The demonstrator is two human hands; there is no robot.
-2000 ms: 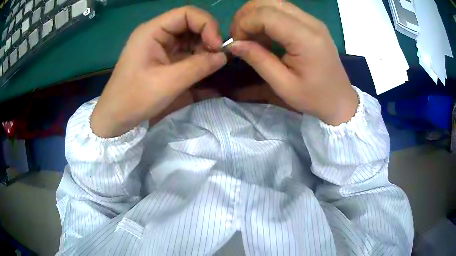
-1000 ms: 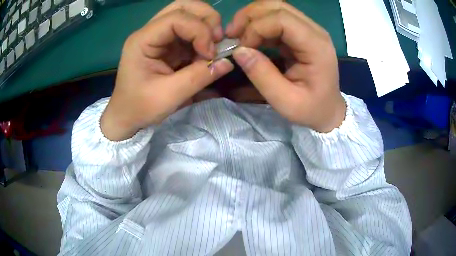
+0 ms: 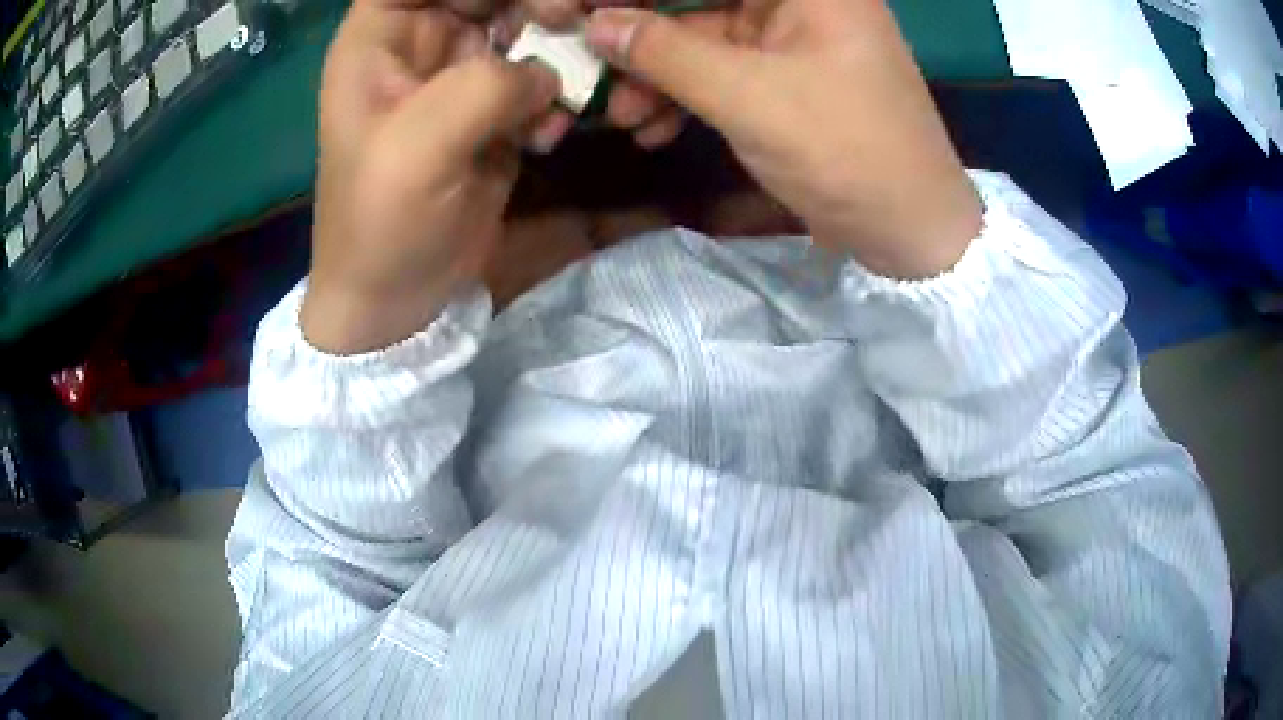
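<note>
A small whitish block, which looks like a pouch cell (image 3: 560, 63), is held between my two hands near the top edge of the view, its broad pale face showing. My left hand (image 3: 422, 155) grips its left side with thumb and fingers. My right hand (image 3: 788, 127) has its thumb on the upper right of the cell, with fingers curled below. Both hands are bare, slightly blurred and partly cut off by the top edge. The cell's far edge is hidden by fingers.
A clear blister tray (image 3: 120, 99) with rows of whitish cells lies at the upper left on the green mat (image 3: 253, 155). White paper strips (image 3: 1105, 85) overhang the bench's front edge at the right, with more sheets (image 3: 1245, 63) beside them. A red object (image 3: 78, 383) is below left.
The cell has turned from nearly edge-on to showing its broad face. Both hands have moved up, the right one also turned flatter. The view has shifted slightly.
</note>
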